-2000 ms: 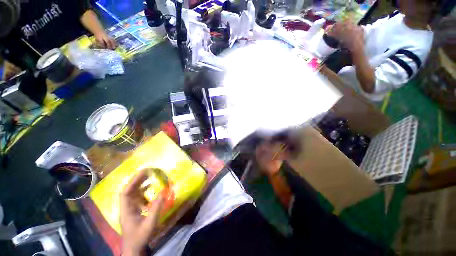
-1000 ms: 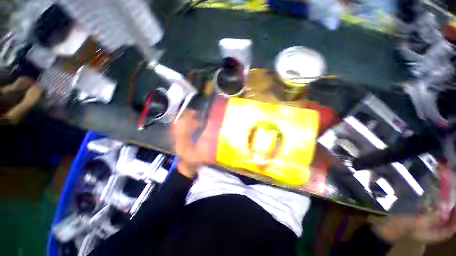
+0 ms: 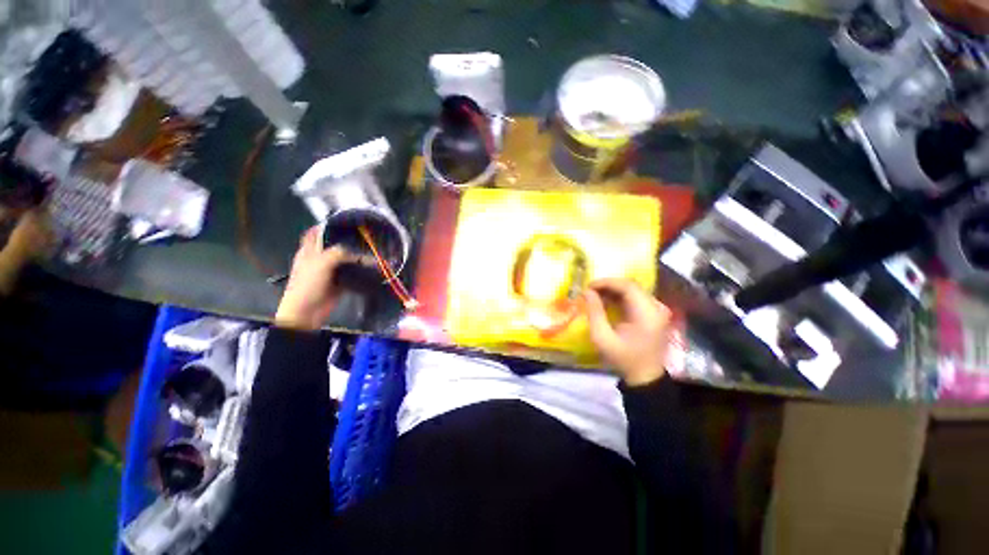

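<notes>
The yellow work pad (image 3: 493, 249) lies on the red mat (image 3: 436, 255) in front of me, with a ring-shaped opening or part in its middle. My right hand (image 3: 629, 323) is over the pad's right part, fingertips together at the ring; whether they pinch something small is unclear. My left hand (image 3: 311, 280) holds a white camera housing with bracket (image 3: 349, 179) by its round dark shell, left of the mat. Thin red and yellow wires (image 3: 385, 266) hang from the shell toward the mat. A second white housing (image 3: 466, 81) stands behind the pad.
An open tin can (image 3: 609, 100) stands behind the pad. The screw feeder (image 3: 775, 260) is at right, crossed by the black screwdriver arm (image 3: 835, 255). A blue crate (image 3: 367, 417) of white units is below the left edge. More housings are at far right; another person's hand (image 3: 24, 244) is at far left.
The view has turned from the right side of the bench back to the pad. My left hand has taken hold of the left housing. My right hand has moved from the far right to the ring.
</notes>
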